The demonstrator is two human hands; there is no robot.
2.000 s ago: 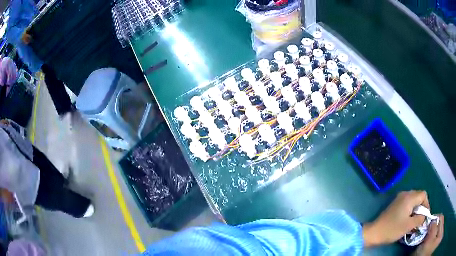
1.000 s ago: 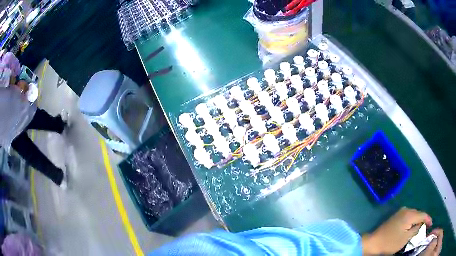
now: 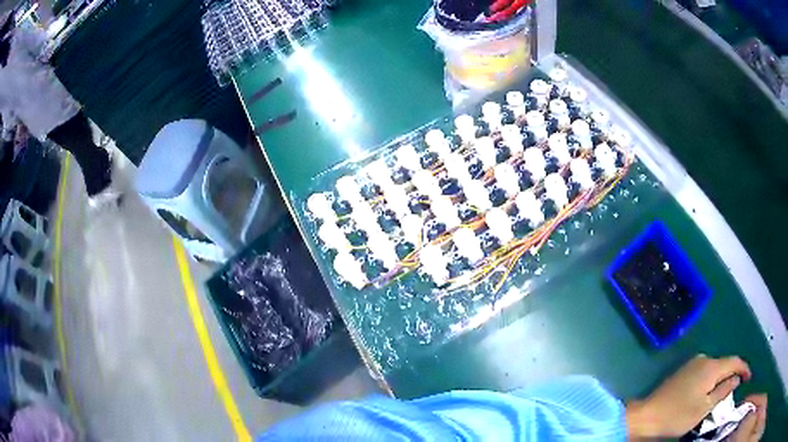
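Observation:
My left hand (image 3: 691,394) is at the bottom right, its fingers closed on a small white piece (image 3: 724,417). My right hand (image 3: 755,419) is mostly cut off by the picture's edge; its fingers touch the same piece from the right. The piece is irregular and partly hidden by the fingers, with a dark part under it. A blue bin (image 3: 619,285) with small dark parts stands just beyond my hands. A clear blister tray (image 3: 406,332) holds rows of white-topped units (image 3: 498,222), with yellow, orange and red lead wires along its near side.
A tub in clear plastic (image 3: 488,60) stands behind the tray, with red handles. Another tray (image 3: 251,30) lies at the far left of the bench. A pale blue stool (image 3: 173,160) and a dark green crate (image 3: 275,390) of crumpled film are on the floor. A person (image 3: 39,86) is at the far left.
The view has shifted slightly. The person at left has moved farther up the aisle. My hands have stayed near the bottom right, still around the white piece, whose visible shape has changed.

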